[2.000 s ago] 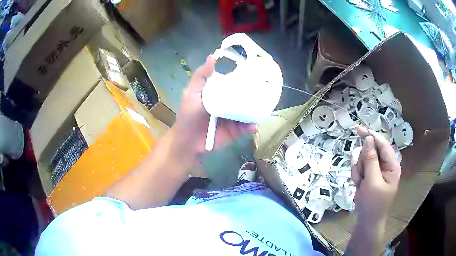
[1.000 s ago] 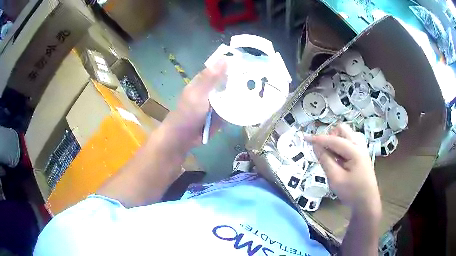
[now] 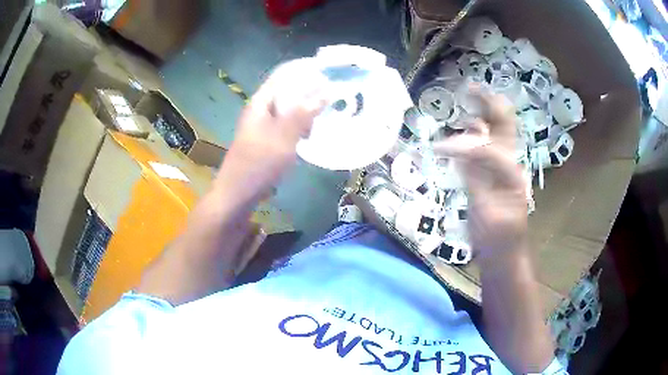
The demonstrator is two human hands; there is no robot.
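A round white plastic housing (image 3: 355, 128) is held up before me, its flat disc face with a small centre hole and curved slot towards me. My left hand (image 3: 282, 121) grips it at its left side; some fingers are hidden or blurred. My right hand (image 3: 487, 157) is over the large carton (image 3: 586, 176), blurred, fingers partly bent. I cannot tell whether it holds anything. White housings (image 3: 438, 104) with black square panels lie loose in the carton beneath it.
At the left stands an open carton with an orange side (image 3: 139, 220) and dark parts inside. A smaller open carton (image 3: 205, 152) is behind it. Part of a red stool (image 3: 289, 9) shows at the top. More housings (image 3: 579, 318) lie at the lower right.
The housing has turned from its side view to its disc face and moved slightly left since a second ago. My right hand has moved up over the carton. The view has shifted.
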